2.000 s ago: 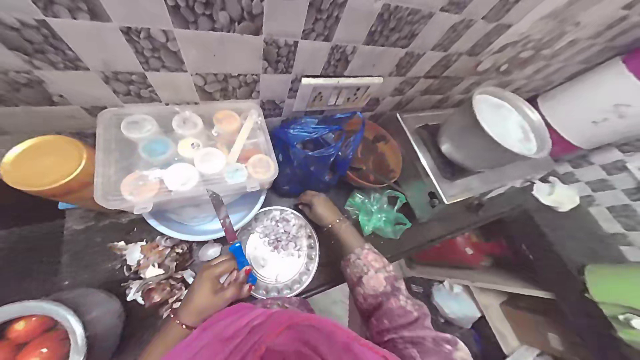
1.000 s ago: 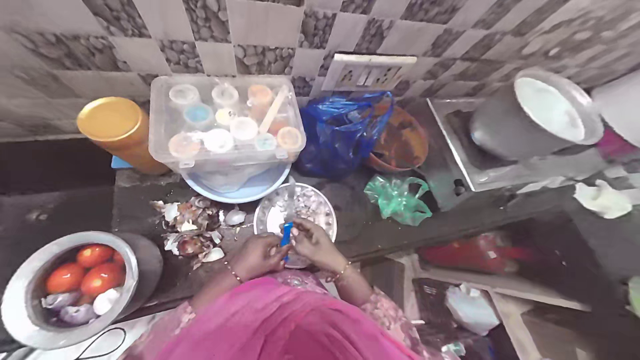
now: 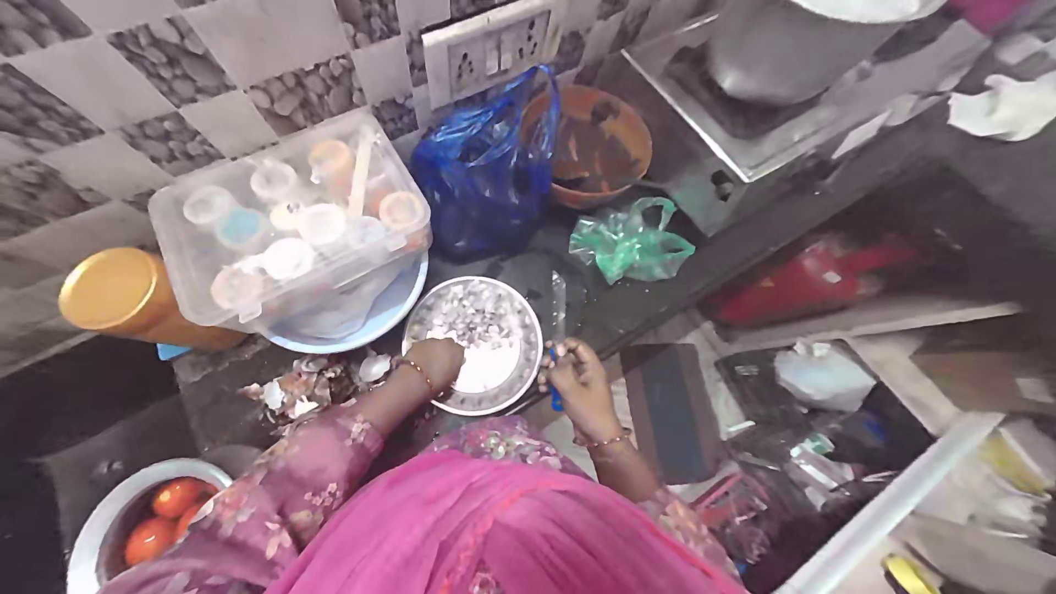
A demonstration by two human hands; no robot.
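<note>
A round metal plate [image 3: 530, 355] with chopped onion [image 3: 474, 318] lies on the dark counter in front of me. Over its left part is my left hand [image 3: 437, 363], its fingers curled down at the plate; whether they pinch anything is hidden. Just off the plate's right rim, my right hand [image 3: 577, 375] holds a knife by its blue handle [image 3: 556, 396], the blade [image 3: 558, 301] pointing away from me. Onion peels [image 3: 301, 388] lie in a heap left of the plate, beside my left forearm.
A clear plastic box [image 3: 186, 264] of jars rests on a light blue basin [image 3: 404, 301]. Around them stand an orange container [image 3: 124, 289], a blue plastic bag [image 3: 487, 181], a brown bowl [image 3: 635, 144], a green bag [image 3: 631, 243] and a stove [image 3: 701, 124]. A pot [image 3: 87, 528] of tomatoes is lower left.
My hands were together at the knife over the plate a second ago. They are now apart, the right with the knife beside the plate, the left over it.
</note>
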